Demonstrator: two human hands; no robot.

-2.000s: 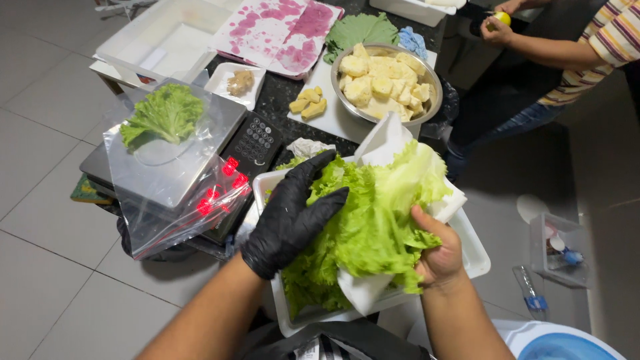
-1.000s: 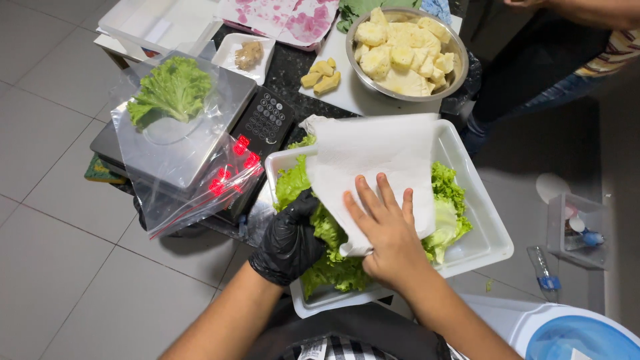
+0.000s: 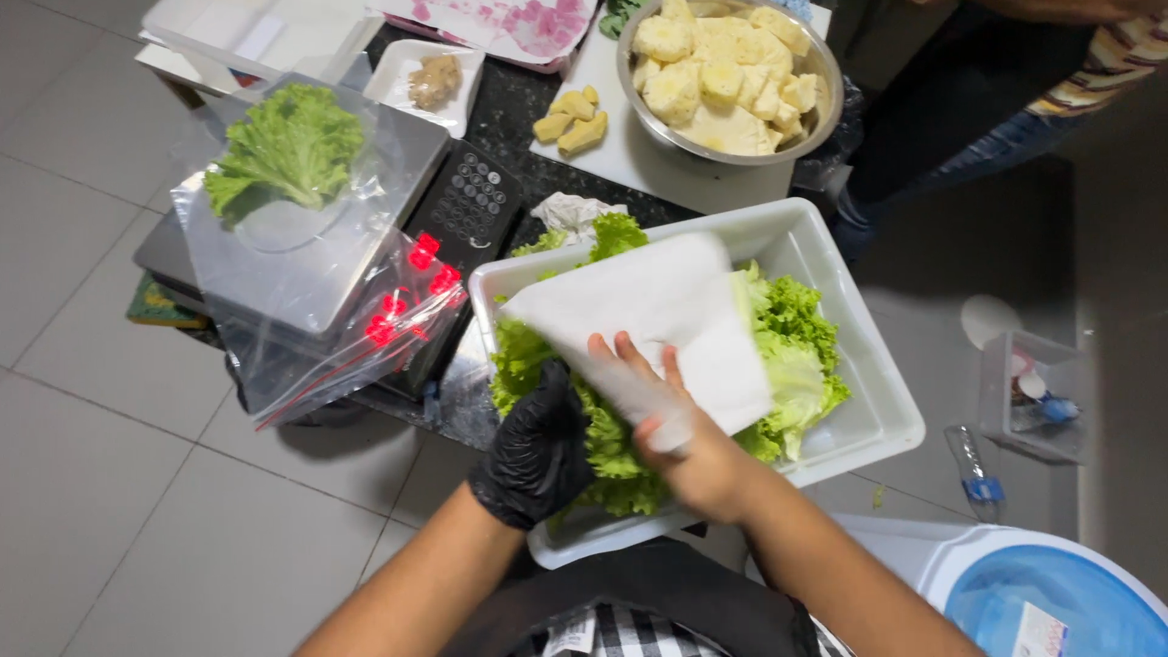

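My left hand (image 3: 538,447), in a black glove, is curled at the near left side of a white plastic tray (image 3: 876,401), against green lettuce leaves (image 3: 630,456); its grip is partly hidden. My bare right hand (image 3: 680,438) has a white paper towel (image 3: 652,306) between its thumb and fingers, the near edge folded up and blurred. Under the towel and to its right lies more lettuce (image 3: 798,356). Left of the tray, a lettuce leaf (image 3: 287,151) rests on a clear zip bag (image 3: 301,365) over a digital scale (image 3: 392,151) with a red-lit display.
A steel bowl (image 3: 835,91) of peeled, cut pieces stands on a white board beyond the tray, beside peeled ginger-like pieces (image 3: 570,119). A small dish (image 3: 383,82) holds a knobbly root. Another person (image 3: 967,100) stands at the upper right. A blue-lined tub (image 3: 1031,584) is lower right.
My right hand lay flat with spread fingers on the towel one second ago; now it pinches the towel's near edge. Two seconds ago both hands were around lettuce and towel above the tray.
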